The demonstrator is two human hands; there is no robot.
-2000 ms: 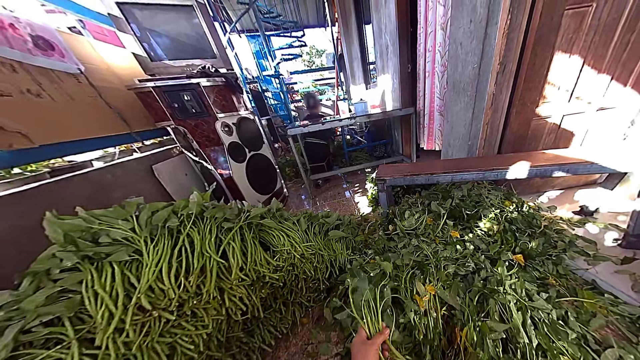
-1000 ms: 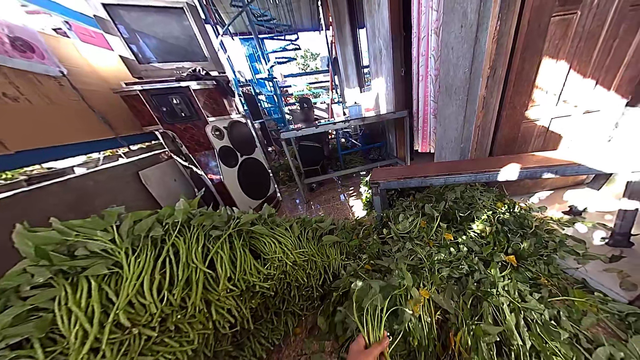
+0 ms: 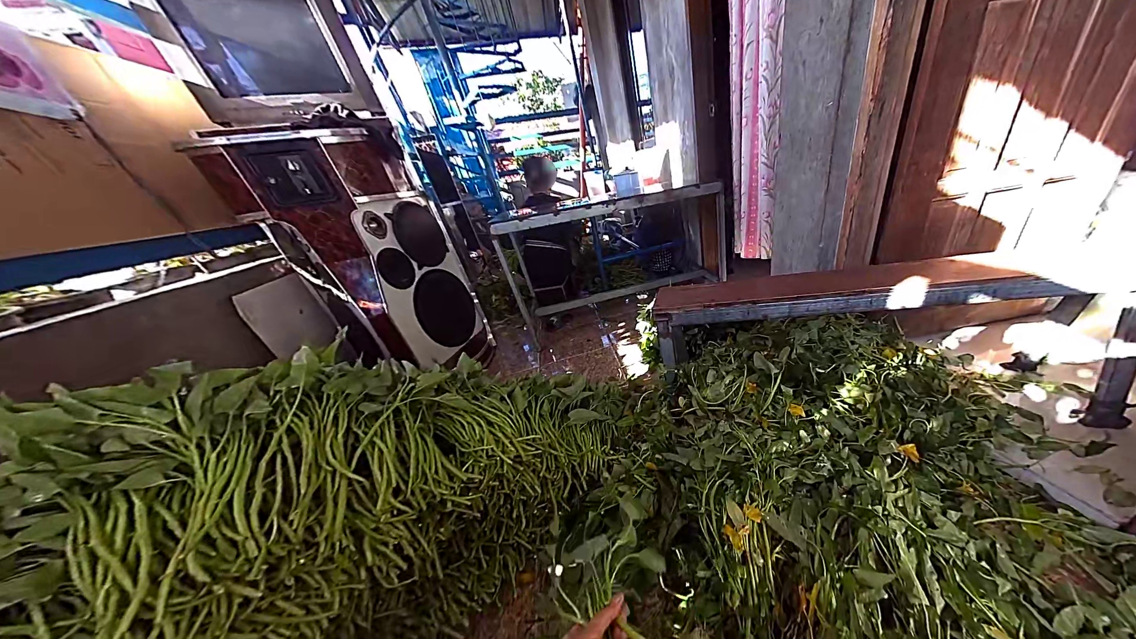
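Observation:
At the bottom edge, only the fingers of my left hand [image 3: 603, 620] show, closed around the stems of a small bunch of leafy greens [image 3: 603, 561]. The rest of that hand is cut off by the frame. My right hand is out of view. Left of the held bunch lies a thick, neatly layered stack of green-stemmed vegetables [image 3: 293, 497], stems hanging toward me and leaves along the top. To the right spreads a loose, tangled heap of leafy greens [image 3: 852, 497] with some yellow leaves in it.
A low wooden bench [image 3: 870, 288] stands behind the loose heap. Beyond the stack are a tall loudspeaker [image 3: 426, 275] and a cabinet with a television [image 3: 266, 44]. Farther back, a person [image 3: 541, 222] is behind a metal-framed table [image 3: 612, 210]. A wooden door [image 3: 1021, 133] is at right.
My left hand has moved lower and is now mostly out of the frame, still with stems in its fingers. The held bunch sits lower too.

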